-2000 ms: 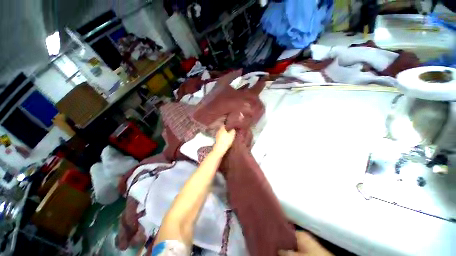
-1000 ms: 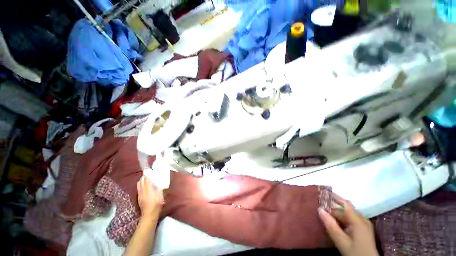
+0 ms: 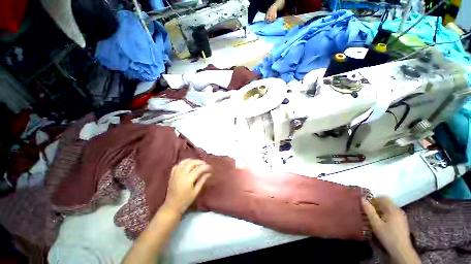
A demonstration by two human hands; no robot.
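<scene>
A reddish-brown lined sleeve (image 3: 289, 203) lies stretched along the front of the white machine table, with tweed at its right end. It joins a larger brown lining (image 3: 139, 149) with flecked tweed edges (image 3: 135, 206) at the left. My left hand (image 3: 187, 184) rests on the lining where the sleeve begins, fingers bent; whether it grips cloth is unclear. My right hand (image 3: 385, 221) holds the tweed end of the sleeve between thumb and fingers. The sewing machine (image 3: 330, 118) stands behind the sleeve, its lamp lighting the cloth. The needle area is blurred by glare.
Thread snips (image 3: 341, 158) lie on the machine bed. A white tape roll (image 3: 262, 95) sits at the head's left end. Thread cones (image 3: 338, 64) stand behind. More tweed (image 3: 439, 227) hangs at the lower right. Blue garments (image 3: 320, 44) and another person's hand (image 3: 271, 13) are at the back.
The sleeve has been brought from the table's left side and stretched across in front of the machine. Since the second frame, my left hand has shifted onto the lining; my right hand keeps the tweed end.
</scene>
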